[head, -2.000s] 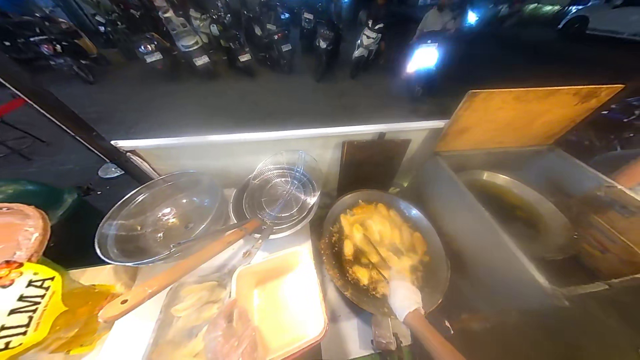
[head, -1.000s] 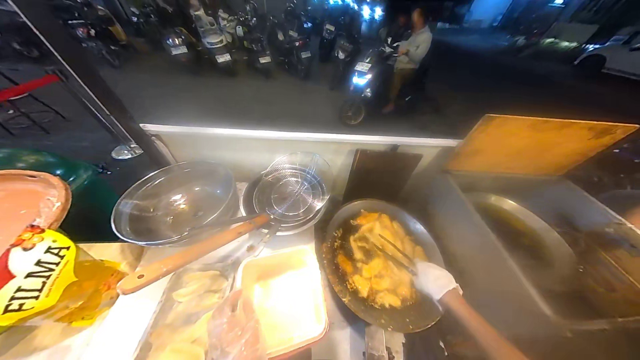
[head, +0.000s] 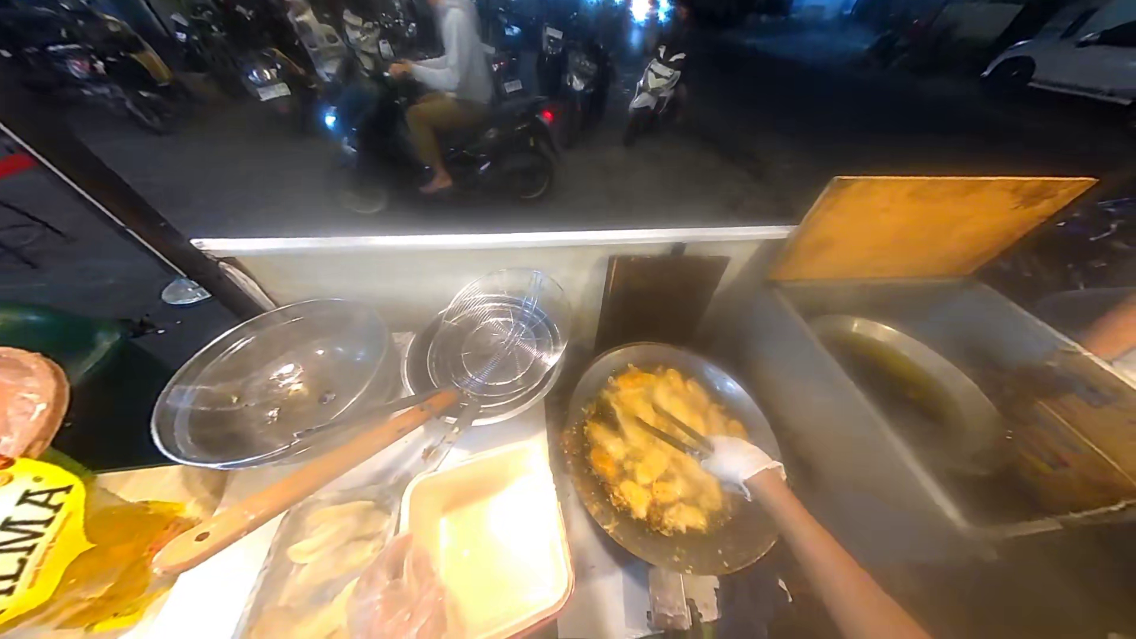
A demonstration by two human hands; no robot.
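My right hand, in a white glove, grips dark tongs whose tips are in a metal wok full of golden frying pieces. A clear plastic glove covers my left hand, which is at the left rim of a cream rectangular tub. Its fingers are blurred, and whether they hold anything cannot be told. Beside that hand, pale battered pieces lie in a clear tray. A wooden-handled utensil slants across to the round wire strainers.
A large metal bowl stands at left, near a yellow printed package. At right, a second wok with oil sits in a metal enclosure beside a raised orange board. A person's forearm shows at the right edge. A rider passes beyond the counter.
The rider on the motorbike has moved left across the street. My right hand still has the tongs in the wok, and the pieces there have shifted about.
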